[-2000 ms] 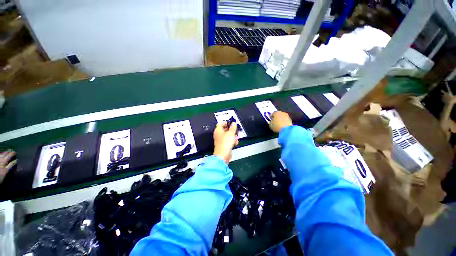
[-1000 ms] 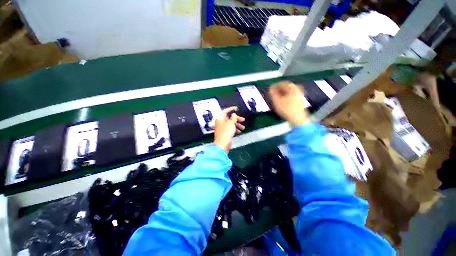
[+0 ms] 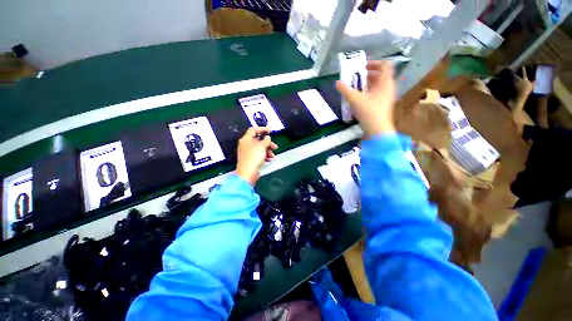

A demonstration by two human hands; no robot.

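Observation:
My right hand (image 3: pixel 376 97) is raised over the right part of the belt and holds a white leaflet (image 3: pixel 353 74) with a black band picture, upright between thumb and fingers. My left hand (image 3: pixel 254 155) is at the belt's near rail, fingertips at the lower edge of a box's white leaflet (image 3: pixel 254 104). A small dark spot shows between its fingers; I cannot tell if it is a cable. Black boxes (image 3: pixel 150 150) lie in a row, several with white leaflets and black cables on them. Loose black cables (image 3: pixel 291 222) are heaped near me. Fanned leaflets (image 3: pixel 342 178) lie partly behind my right sleeve.
The pale rail (image 3: pixel 295 149) edges the green belt. A clear plastic bag (image 3: pixel 37 291) is at lower left. White bags (image 3: pixel 401 22) and a slanted metal post (image 3: pixel 433 59) stand beyond. Leaflet bundles (image 3: pixel 467 141) lie on brown paper (image 3: pixel 433 157). Another person's hands (image 3: pixel 524 88) show at right.
My right hand has risen from the boxes and now holds a leaflet. My left hand has moved left in the picture. The view has shifted, and the boxes sit differently along the belt.

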